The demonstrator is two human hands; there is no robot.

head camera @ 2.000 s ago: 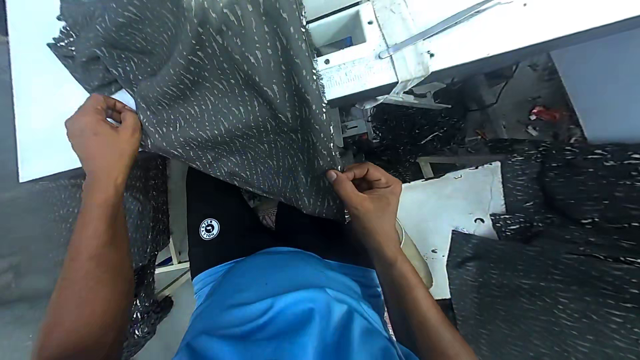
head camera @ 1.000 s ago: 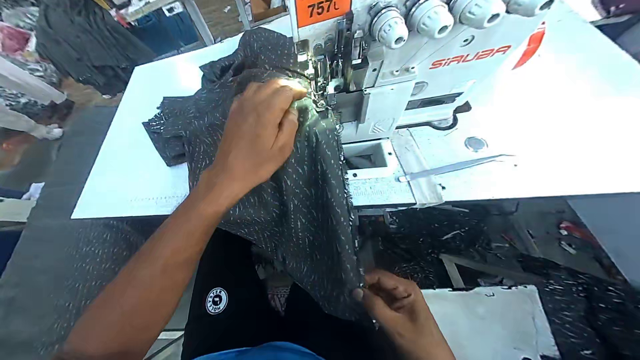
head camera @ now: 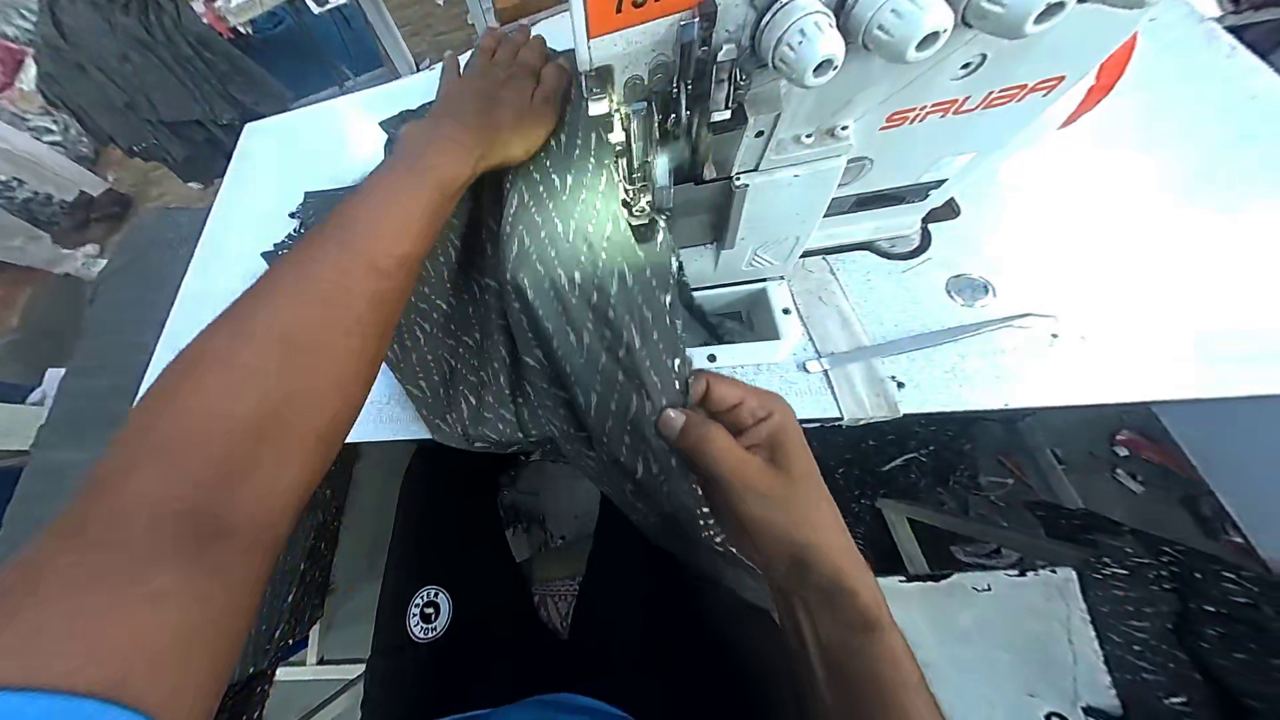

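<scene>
A dark grey fabric piece with white flecks (head camera: pixel 590 330) lies over the white table edge and hangs toward my lap, its right edge under the presser foot (head camera: pixel 640 200) of a white Siruba overlock sewing machine (head camera: pixel 960 130). My left hand (head camera: pixel 505 100) rests on the fabric's far part, left of the needle area, fingers bent and fingertips partly out of sight. Nearer to me, my right hand (head camera: pixel 745 440) pinches the fabric's right edge between thumb and fingers, just below the machine's open base compartment. The machine's lamp lights the fabric by the foot.
Metal tweezers (head camera: pixel 920 342) lie on the white table (head camera: pixel 1150 300) to the right. Below it are dark flecked fabric (head camera: pixel 1150 590) and a white board (head camera: pixel 1000 640). At the back left, dark garments (head camera: pixel 150 80) are piled beyond the table edge.
Two seconds ago both hands held the fabric over my lap, away from the machine. Since one second ago my left hand has moved from beside the presser foot to farther back on the fabric.
</scene>
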